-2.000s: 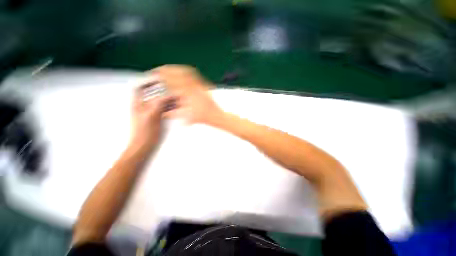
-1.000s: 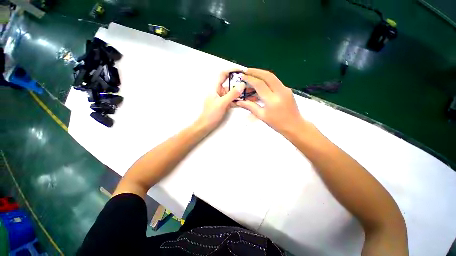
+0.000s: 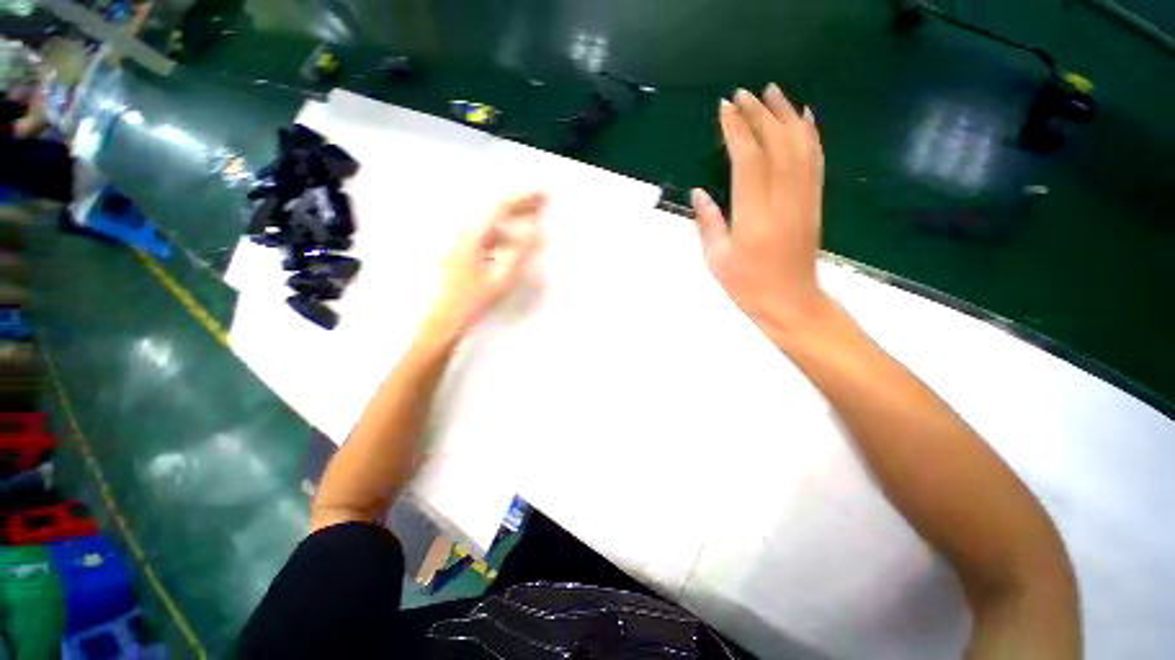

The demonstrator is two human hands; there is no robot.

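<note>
My left hand (image 3: 492,262) is above the white sheet (image 3: 580,387), right of the pile of black housings (image 3: 305,219). It is blurred, its fingers partly curled, and nothing shows in it. My right hand (image 3: 771,206) is raised at the sheet's far edge with its fingers over the green belt (image 3: 850,65). Its fingers are apart, its back faces me and no held thing shows. The housings lie in a loose heap at the sheet's left end.
Board-and-cable units stand on the belt, one at the upper right (image 3: 1059,110) and one near the sheet's far edge (image 3: 474,114). Blue bins (image 3: 93,580) and red bins (image 3: 49,520) are at the lower left, on the green floor with yellow lines.
My hands, together around a small white and black piece one second ago, have parted. The left has moved left towards the pile, the right forward and right over the belt. The piece no longer shows in them.
</note>
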